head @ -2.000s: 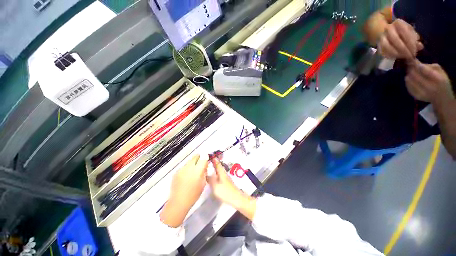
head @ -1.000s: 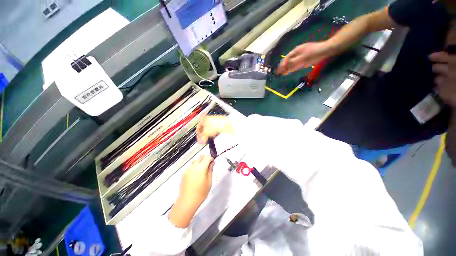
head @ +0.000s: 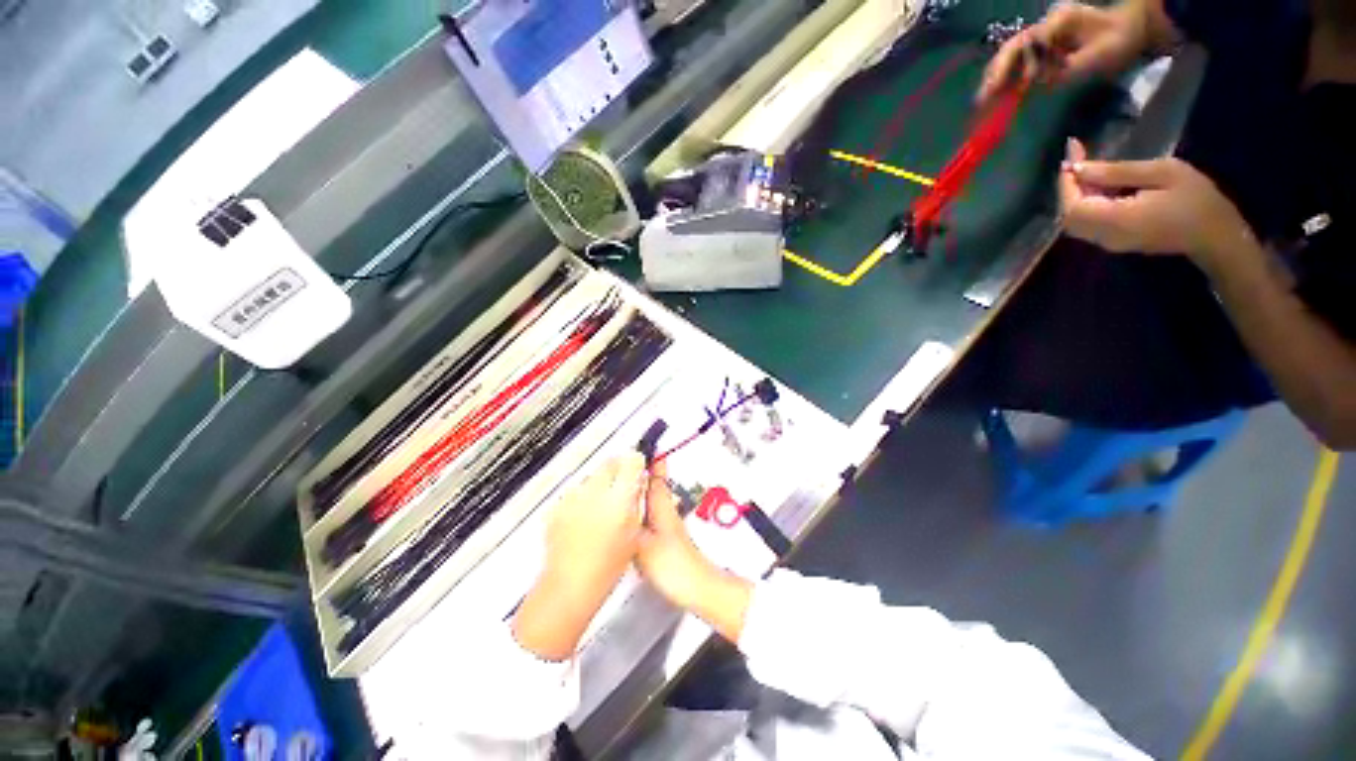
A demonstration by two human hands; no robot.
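Note:
My left hand [head: 592,532] and my right hand [head: 677,562] are together over the white assembly board [head: 602,650], both closed on a wire harness [head: 653,442]. A dark piece of it stands up above my fingertips, and a thin dark and red wire runs right to a black connector [head: 766,391] by small metal clamps [head: 733,424]. My fingers hide the part between them. Red-looped scissors [head: 723,507] lie just right of my right hand, by a black strip [head: 764,526] at the board's edge.
The wire tray [head: 339,648] with black and red wires lies behind the board. A grey tape dispenser [head: 714,245] and a fan [head: 579,198] stand beyond it. At the right, another person's hands [head: 1138,201] are near a red wire bundle [head: 967,171]. A blue tray [head: 275,706] is lower left.
My right hand has come back from near the wire tray to beside my left hand. The neighbour's arm has drawn back from the dispenser, and a hand is now at the red wires.

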